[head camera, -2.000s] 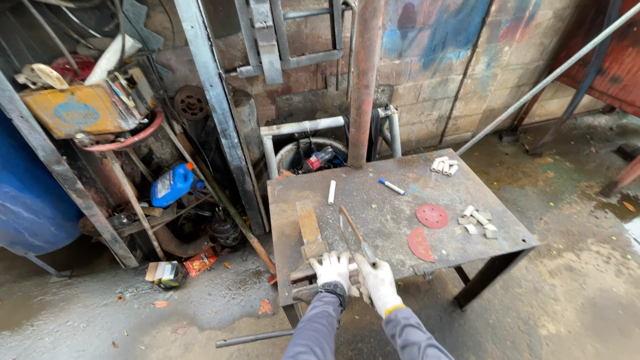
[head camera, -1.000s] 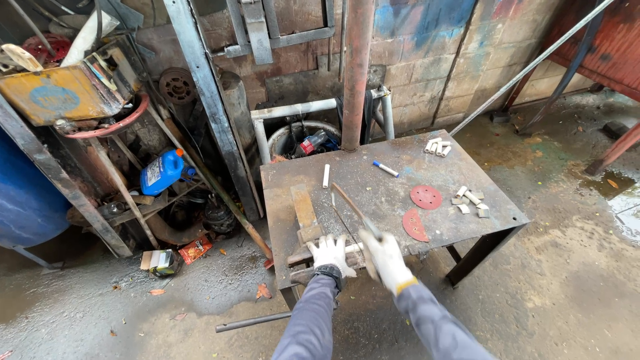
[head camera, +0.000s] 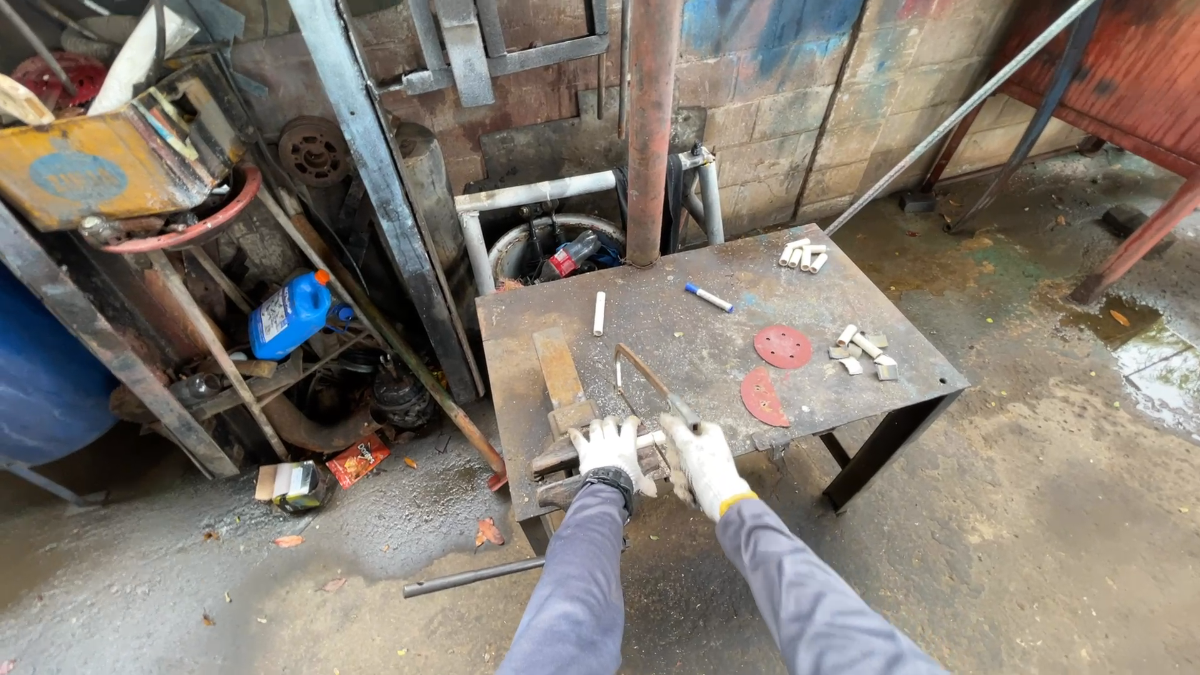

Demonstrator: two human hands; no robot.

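In a white glove, my right hand [head camera: 705, 464] is closed on the handle of a hacksaw [head camera: 653, 377], whose frame slants up and left over the steel table [head camera: 647, 281]. The blade runs down toward a white pipe [head camera: 651, 439] lying across the bench vise [head camera: 560, 459] at the front edge. My left hand [head camera: 611, 448], also gloved, lies spread on the vise jaws beside the saw; whether it grips the pipe is hidden. On the tabletop are a white tube piece [head camera: 599, 314], a blue-and-white marker [head camera: 710, 298], two red sanding discs [head camera: 782, 346], one cut in half, and short white pipe pieces [head camera: 803, 255].
A rusty steel post [head camera: 651, 131] stands behind the table. The vise's long bar [head camera: 473, 577] sticks out low at the left front. A blue jug [head camera: 291, 315] sits on a cluttered rack at left. More cut pieces [head camera: 867, 349] lie near the table's right edge.
My right hand and the hacksaw have shifted slightly back and forth beside the vise. My left hand has stayed on the vise.
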